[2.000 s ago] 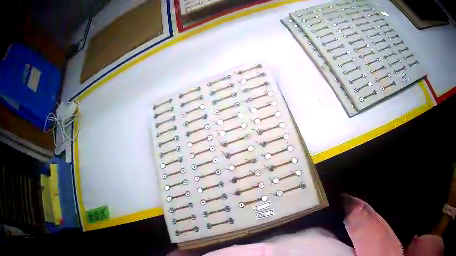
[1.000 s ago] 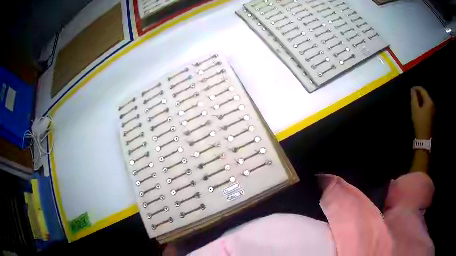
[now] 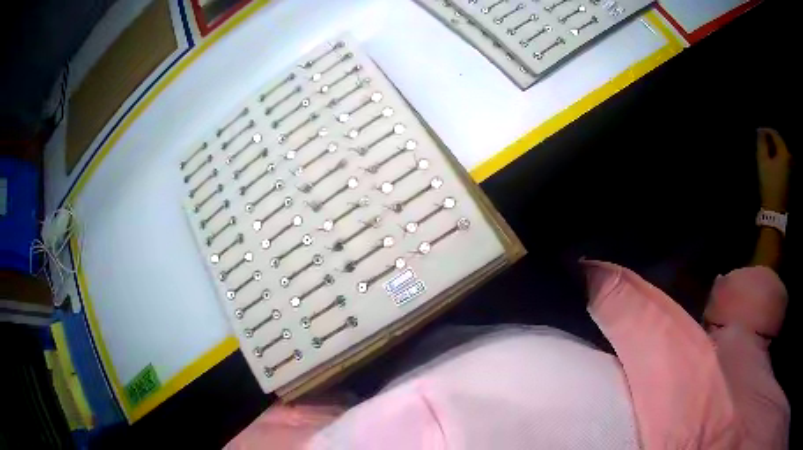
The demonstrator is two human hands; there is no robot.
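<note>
A white foam board (image 3: 480, 255) with columns of small two-ended wired components (image 3: 335, 331) lies before me on brown backing layers, turned at an angle. The components have silver or dark round ends and thin brown links. A small printed label (image 3: 404, 287) is near its lower edge. My right hand (image 3: 772, 163) is small at the far right, away from the board, over a dark area. Its fingers look bent, and I see nothing in it. My left hand is not visible; a pink sleeve (image 3: 277, 426) shows below the board's near corner.
A second component board (image 3: 563, 66) is cut off at the top. Yellow tape (image 3: 572, 119) edges the white table (image 3: 141, 264). A brown board (image 3: 123, 79), blue items (image 3: 22, 206) and a white cable (image 3: 57, 246) are at left. A green label (image 3: 142, 384) is at lower left.
The view has shifted, so the boards sit higher and further left in it. My right hand has come into view at the right, and more pink sleeve shows at lower left.
</note>
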